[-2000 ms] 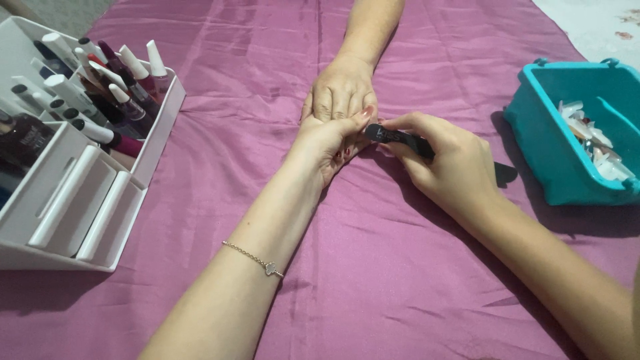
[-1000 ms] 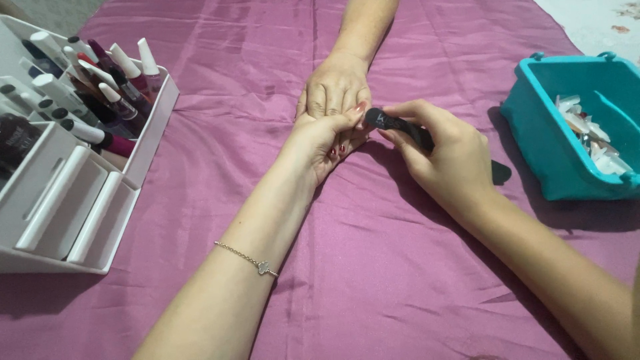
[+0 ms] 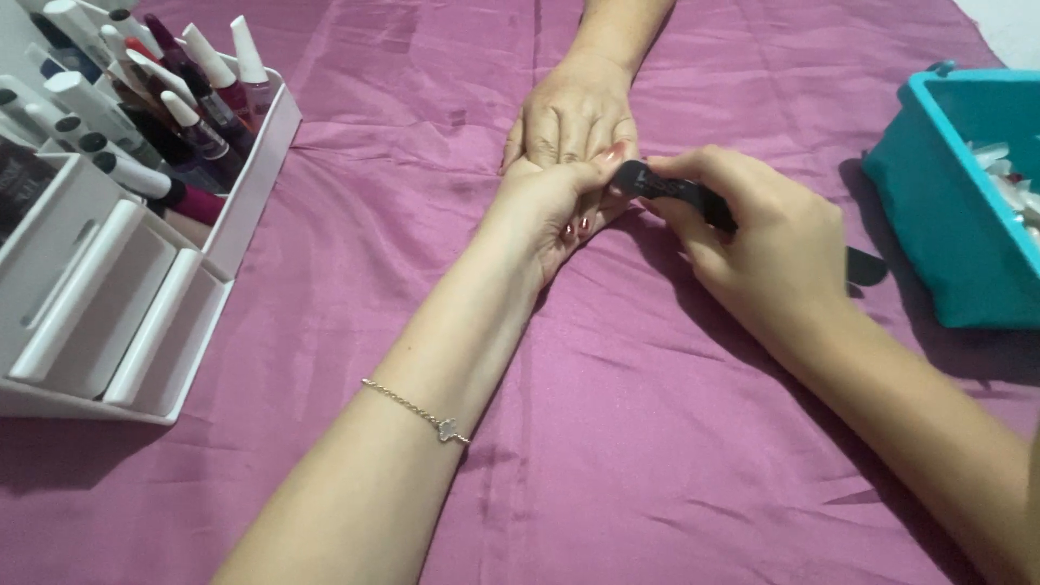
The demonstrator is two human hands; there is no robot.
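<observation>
My left hand (image 3: pixel 548 199) is closed around the fingers of another person's hand (image 3: pixel 578 110), which reaches in from the top with its back upward. Dark red polish shows on my left fingertips. My right hand (image 3: pixel 760 215) pinches a black nail file (image 3: pixel 670 185) between thumb and fingers. The file's rounded front end lies by my left thumb tip, at the other person's fingertips; whether it touches a nail cannot be told. Its rear end sticks out beyond my right palm. A thin chain bracelet (image 3: pixel 410 406) with a small charm circles my left wrist.
On the left stands a white plastic organizer (image 3: pixel 264 175) full of nail polish bottles (image 3: pixel 195 122), with compartments in front. A teal plastic basket (image 3: pixel 946 211) at the right holds whitish pieces (image 3: pixel 1011 183). A wrinkled pink-purple satin cloth (image 3: pixel 650 455) lies under everything.
My hands stay at the other person's fingers, with the file still in my right hand. The file's angle in my right hand has shifted slightly.
</observation>
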